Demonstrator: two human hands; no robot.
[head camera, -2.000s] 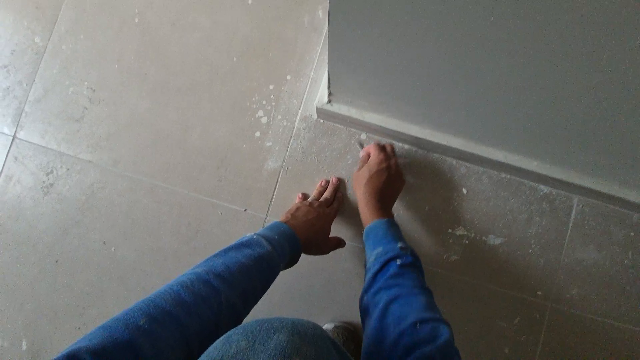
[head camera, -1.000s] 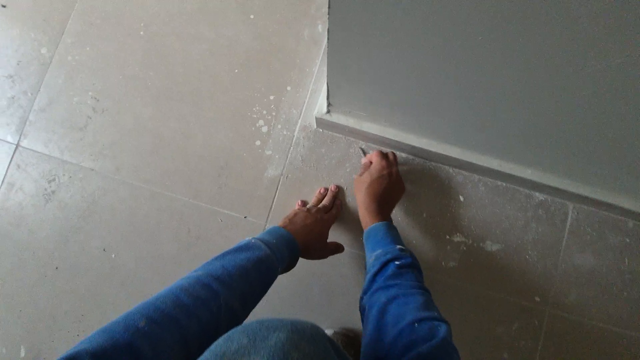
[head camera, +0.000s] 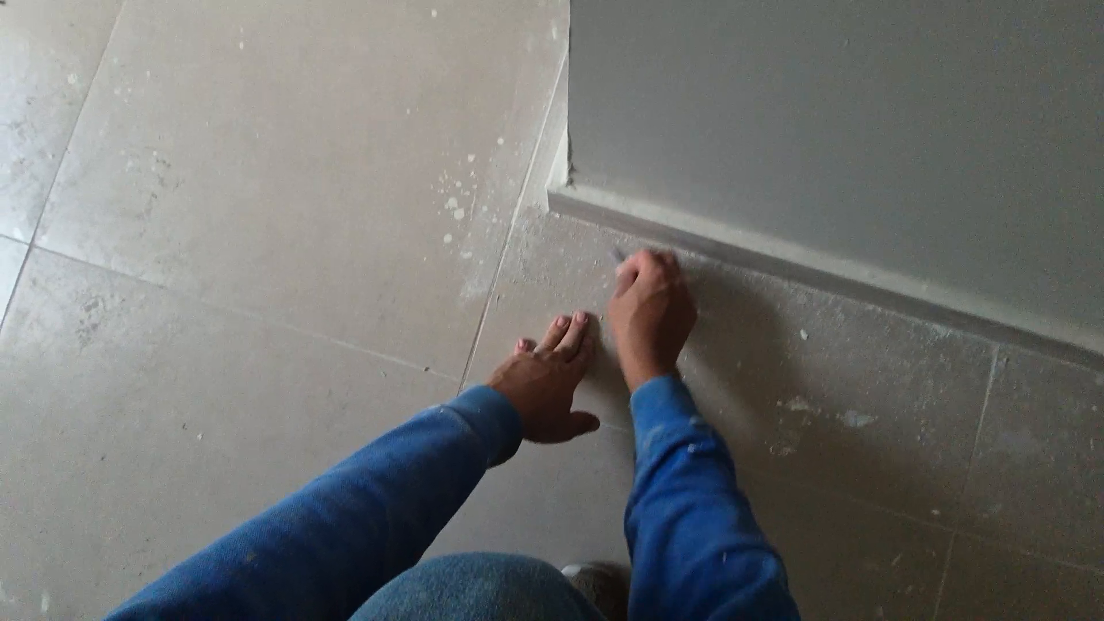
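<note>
My left hand (head camera: 549, 377) lies spread on a beige floor tile (head camera: 448, 341), fingers apart, holding nothing. Just to its right, my right hand (head camera: 653, 309) is closed around a small thin tool (head camera: 618, 255). Only the dark tip of that tool shows past the fingers, so its kind cannot be told. The tip is at the tile, a little below the skirting (head camera: 733, 250) of a grey wall (head camera: 828, 129). White specks and dust lie on the tile around both hands.
The wall's outer corner (head camera: 561, 185) stands up and left of my right hand. White paint spots (head camera: 457, 211) dot the tile left of the corner. Pale patches (head camera: 856, 419) mark the floor at right. My knee (head camera: 479, 591) and part of a shoe (head camera: 597, 586) are at the bottom.
</note>
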